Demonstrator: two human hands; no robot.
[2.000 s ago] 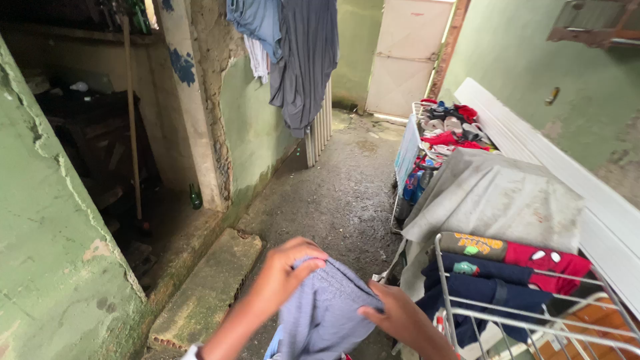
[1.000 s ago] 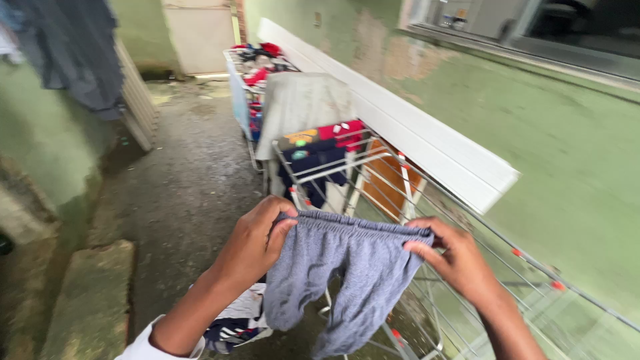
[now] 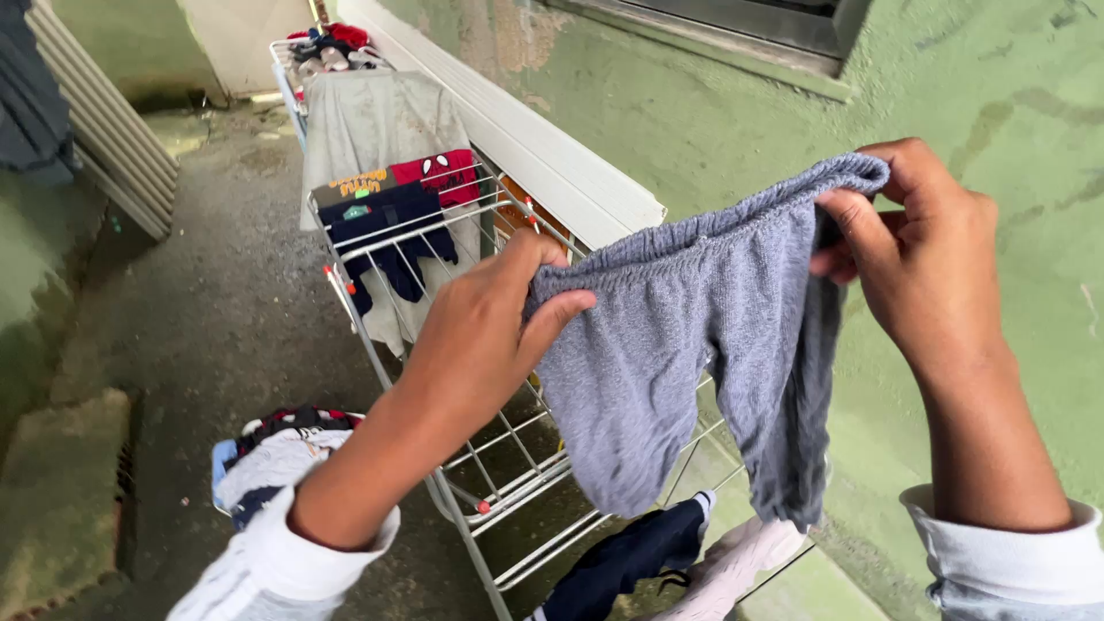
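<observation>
A small pair of grey knit trousers (image 3: pixel 681 336) with an elastic waistband hangs between my two hands, legs down. My left hand (image 3: pixel 492 336) pinches one end of the waistband, thumb in front. The other end is gripped by my right hand (image 3: pixel 914 250), held higher, against the green wall. Below and behind the trousers stands a white wire drying rack (image 3: pixel 483 509). Over its far part lie a navy garment (image 3: pixel 388 224), a red garment with a masked face print (image 3: pixel 440 177) and a dark garment with orange lettering (image 3: pixel 358 184). Whether the trousers touch the rack cannot be told.
A pile of clothes (image 3: pixel 285 457) sits low at the left of the rack. Navy trousers (image 3: pixel 630 552) and a pale pink garment (image 3: pixel 733 569) lie at the bottom. A grey cloth (image 3: pixel 371 121), a long white panel (image 3: pixel 535 138) and a concrete slab (image 3: pixel 65 500) are around.
The view has swung right toward the rack and wall. The grey trousers, bunched in both hands two seconds ago, are now stretched by the waistband, with my right hand raised higher.
</observation>
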